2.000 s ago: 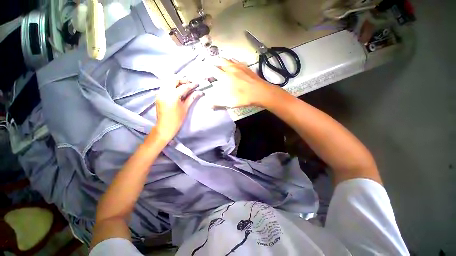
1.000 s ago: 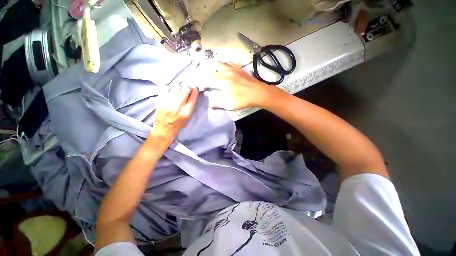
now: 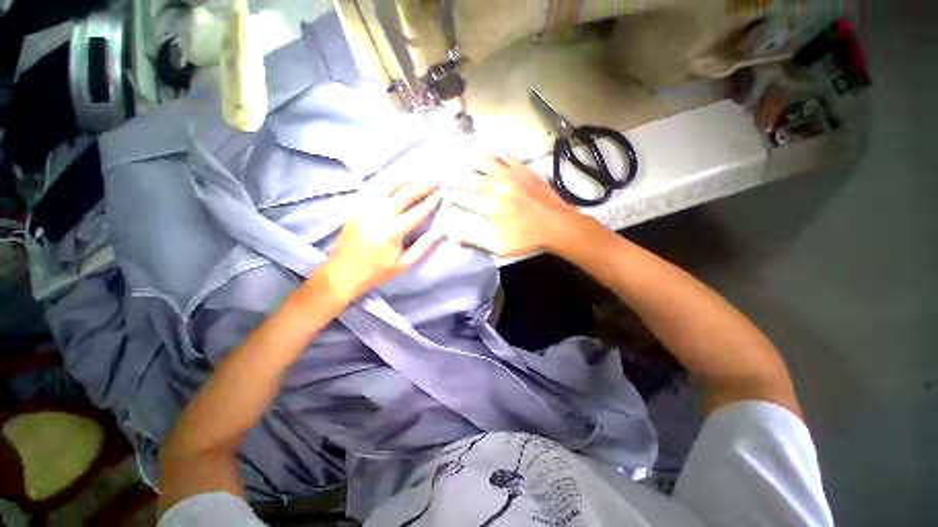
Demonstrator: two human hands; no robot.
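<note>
Grey-blue garment fabric point(image 3: 237, 299) lies heaped over the table and my lap, and looks white under the lamp light. A long folded band point(image 3: 411, 355) of the same cloth runs across it. My left hand point(image 3: 381, 239) lies on the fabric with its fingers spread. My right hand point(image 3: 511, 209) lies flat on the bright cloth beside it, fingers apart. The presser foot and needle area point(image 3: 444, 103) is just above my hands; glare hides its details. Black-handled scissors point(image 3: 591, 163) lie on the machine bed to the right of my right hand.
A cream lamp piece point(image 3: 244, 72) hangs over the fabric at upper left, near a silver-rimmed round tin point(image 3: 101, 72). The white table edge point(image 3: 699, 154) runs to the right, with a compartment of small parts point(image 3: 800, 121). A chair seat point(image 3: 51, 451) shows at lower left.
My left hand's fingers, bunched on the cloth before, are now spread and flatter. The scissors, machine and tin sit further right in the picture, as the view has shifted.
</note>
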